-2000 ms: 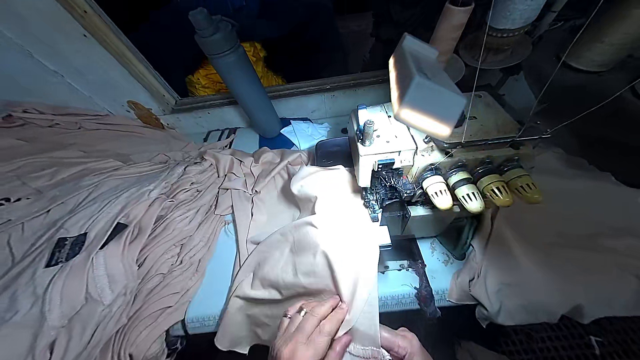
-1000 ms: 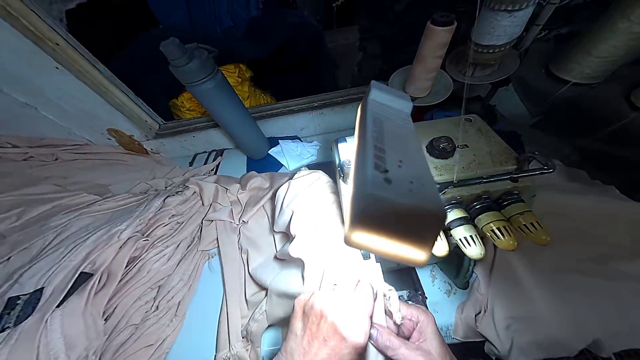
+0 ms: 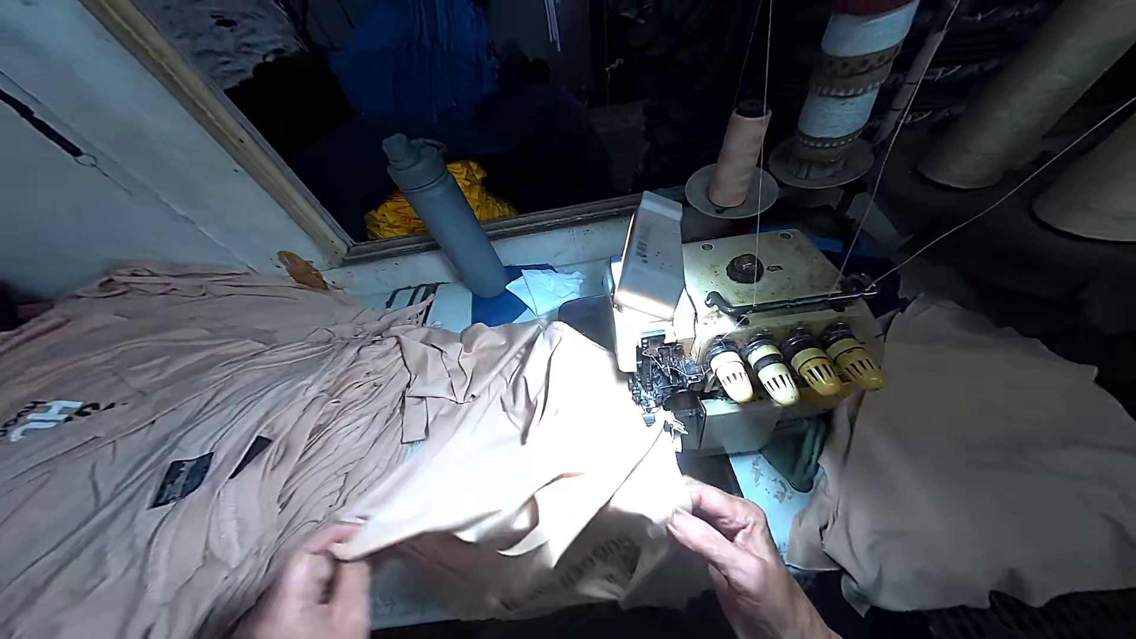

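A beige knit fabric piece [image 3: 532,444] is stretched between my hands in front of an overlock sewing machine [image 3: 754,275]. My left hand [image 3: 319,581], slightly blurred, pinches its left corner. At its right edge, my right hand [image 3: 741,550] grips the cloth between thumb and fingers. The far right edge of the cloth lies against the machine's needle and looper area [image 3: 661,373], where loose threads show. Dark print is visible on the lower part of the cloth. The machine's lamp [image 3: 652,253] lights the fabric brightly.
Beige garments [image 3: 222,444] are heaped at the left, and more beige fabric [image 3: 985,461] lies right of the machine. A grey bottle [image 3: 448,217] leans behind, beside a white cloth scrap [image 3: 546,288]. Yellow tension knobs [image 3: 812,368] line the machine's front; a thread cone [image 3: 741,160] stands behind.
My hands were close together on the cloth near the machine; now they are wide apart with the cloth spread between them. My left hand has moved left. The view has shifted back from the lamp.
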